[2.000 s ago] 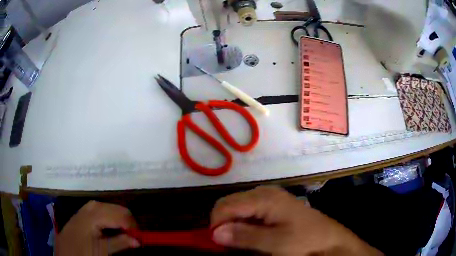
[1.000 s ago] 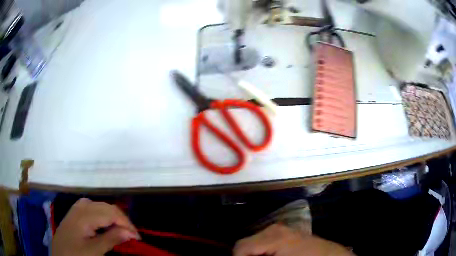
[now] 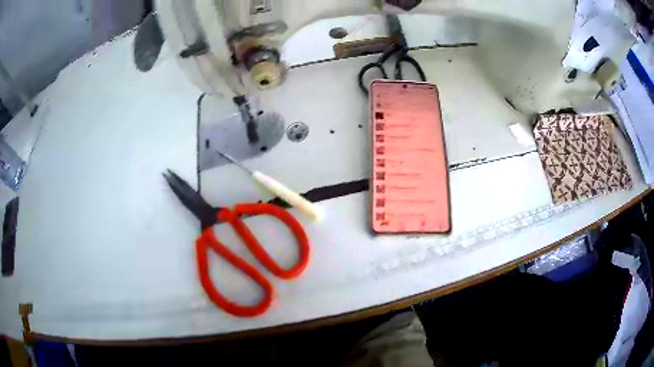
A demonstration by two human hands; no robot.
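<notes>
Neither of my hands shows in the head view. Orange-red-handled scissors [image 3: 252, 259] lie on the white table [image 3: 93, 215], their dark blades pointing to the upper left. An awl-like tool with a cream handle [image 3: 287, 195] lies just behind them, its thin metal point towards the needle plate [image 3: 240, 140]. A phone [image 3: 410, 158] with a lit pinkish list lies to the right. It partly covers the black-handled scissors [image 3: 396, 61] behind it. Dark cloth [image 3: 516, 315] is below the table edge at the right.
The sewing machine's presser foot [image 3: 249, 127] stands over the needle plate. A patterned brown and cream piece [image 3: 582, 156] lies at the right. A dark slab [image 3: 9, 236] lies at the far left. The table's wooden edge [image 3: 287, 331] curves across the front.
Both hands and the red band have gone out of the picture at the bottom. The view has shifted, so the table things appear lower and further left; they keep their places on the table.
</notes>
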